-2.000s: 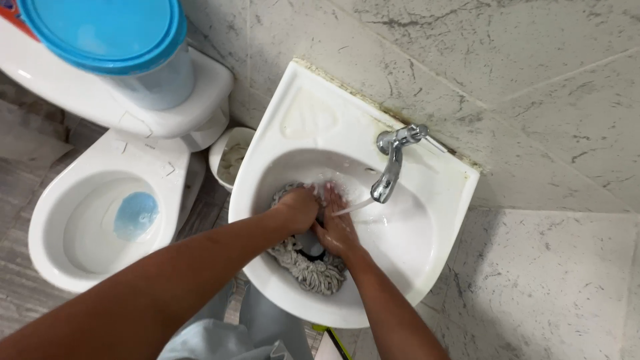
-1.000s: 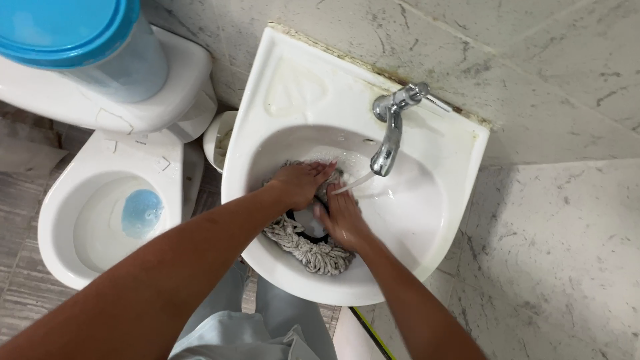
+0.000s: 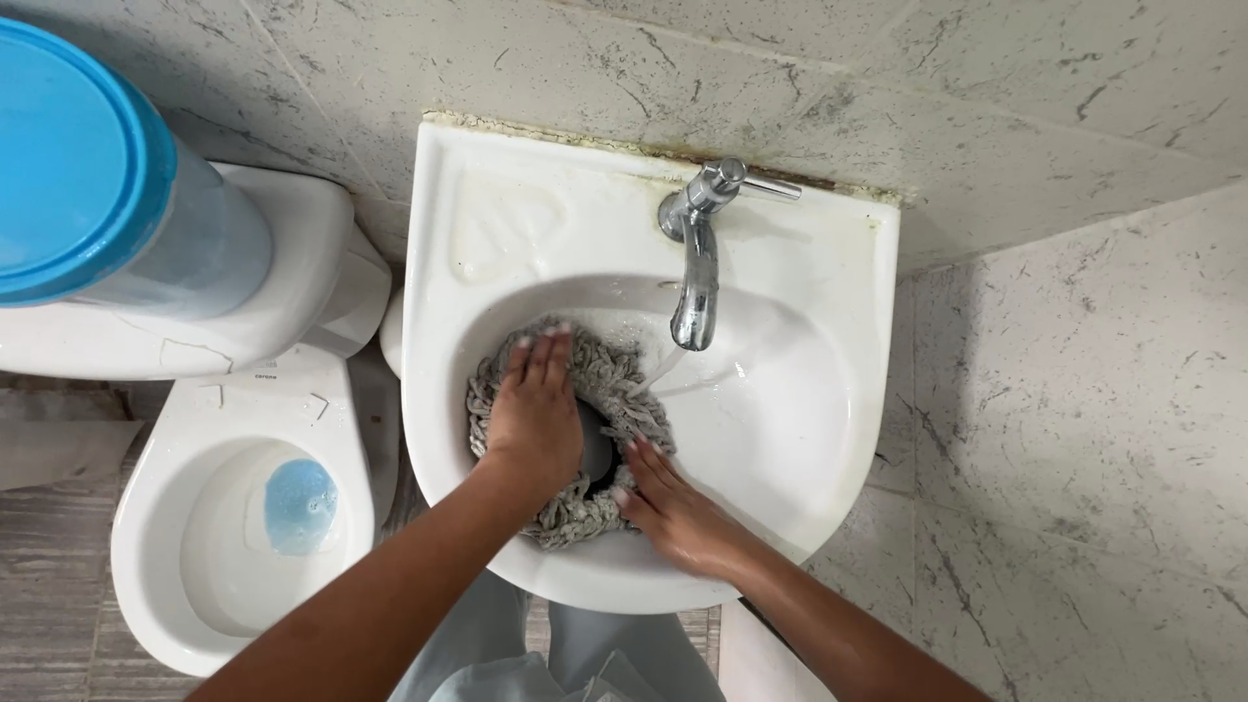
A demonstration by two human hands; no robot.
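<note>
A grey string mop head [image 3: 609,366] with a dark round centre lies in the left part of the white sink basin [image 3: 790,429]. My left hand [image 3: 536,419] rests flat on the mop's left side, fingers extended toward the wall. On the mop's lower right edge lie the fingertips of my right hand [image 3: 673,507], its fingers stretched out and its palm over the basin's front slope. Neither hand is closed around the strands. From the chrome faucet [image 3: 696,283], a stream of water runs down onto the mop's right side.
To the left stands a white toilet [image 3: 156,526] with blue water in its bowl. A tub with a blue lid [image 3: 63,161] sits on the toilet's tank. Marbled wall tiles [image 3: 604,68] border the sink behind and at right.
My hands, close together over the mop's middle before, have moved apart to its left and lower right. More of the mop head shows now. The view has shifted closer to the sink.
</note>
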